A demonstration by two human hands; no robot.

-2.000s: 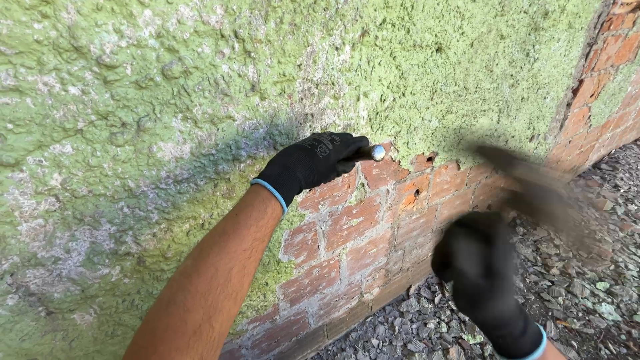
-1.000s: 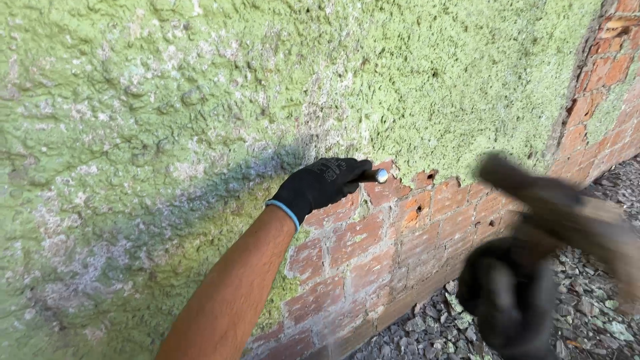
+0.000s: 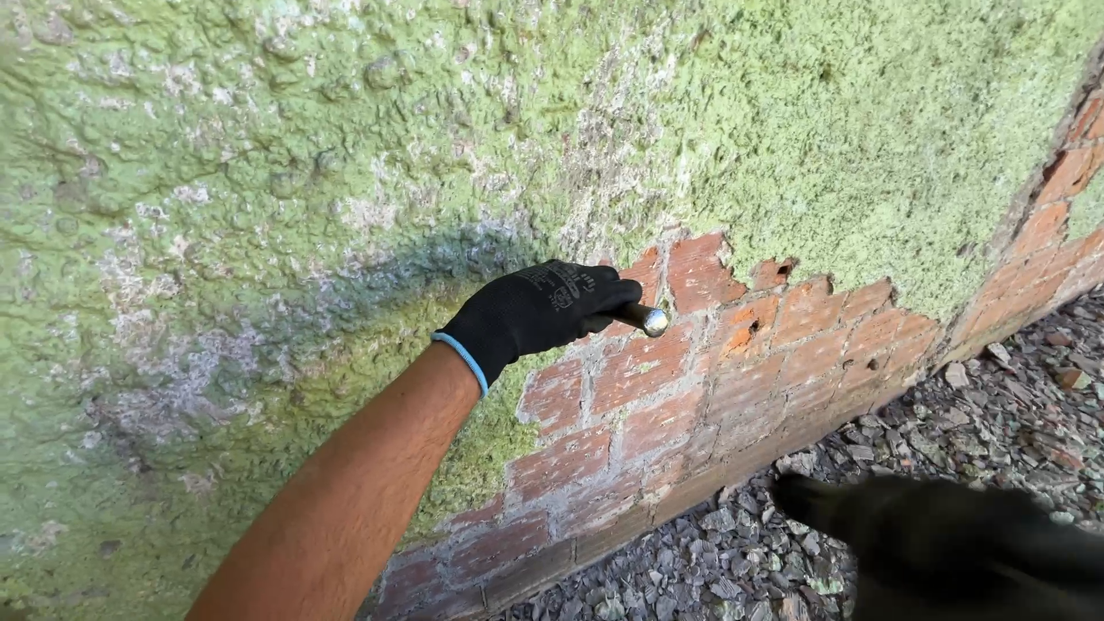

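Note:
My left hand (image 3: 552,306), in a black work glove with a blue cuff, grips a metal chisel (image 3: 649,320) near the middle of the view. The chisel's shiny round struck end points toward me; its tip is hidden behind the glove. The hand is at the ragged border between green textured render (image 3: 819,155) and bare red brick (image 3: 642,371). My right hand (image 3: 940,526), also in a black glove, is dark and blurred at the lower right, away from the chisel. What it holds cannot be made out in this frame.
Grey stone chips and broken rubble (image 3: 690,552) lie along the foot of the wall. At the far right a vertical edge in the render (image 3: 1018,207) borders more exposed brick (image 3: 1048,228). One brick has a small broken hole (image 3: 755,328).
My right hand has moved down to the lower right; the blurred hammer-like tool seen with it earlier no longer shows clearly. My left hand stays on the chisel at the render's edge.

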